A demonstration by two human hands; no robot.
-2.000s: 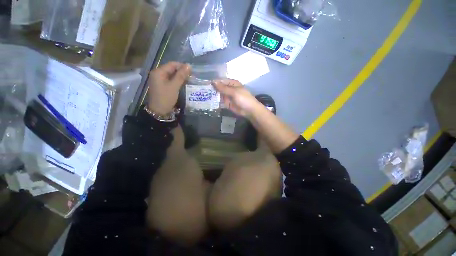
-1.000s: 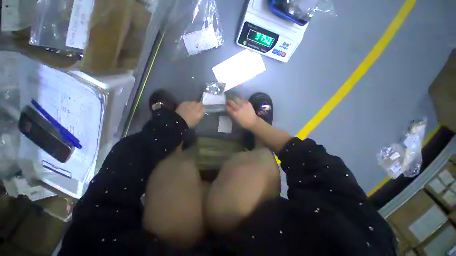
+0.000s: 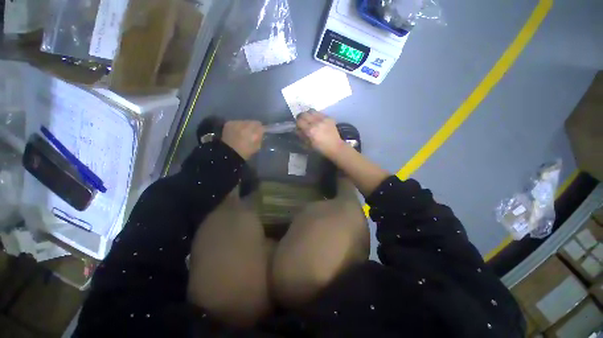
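A small clear zip-lock bag (image 3: 280,127) is stretched between my two hands, seen almost edge-on as a thin shiny strip. My left hand (image 3: 243,137) grips its left end with curled fingers. My right hand (image 3: 319,131) pinches its right end. The bag's label and contents cannot be made out. A white paper slip (image 3: 320,91) lies on the floor just beyond my hands. The digital scale (image 3: 360,45) stands further ahead, its green digits lit, with a blue tray (image 3: 378,18) holding clear bags on it.
A large poly bag (image 3: 268,53) with a white sheet lies ahead. At left are record sheets (image 3: 79,135) with a dark phone or calculator (image 3: 58,173) and a blue pen (image 3: 71,158), and a brown carton (image 3: 149,49). Crumpled bagged parts (image 3: 532,204) lie at right.
Both hands have come lower, toward my knees. The bag was held up with its written label facing me, then turned over, and now shows only as a thin strip.
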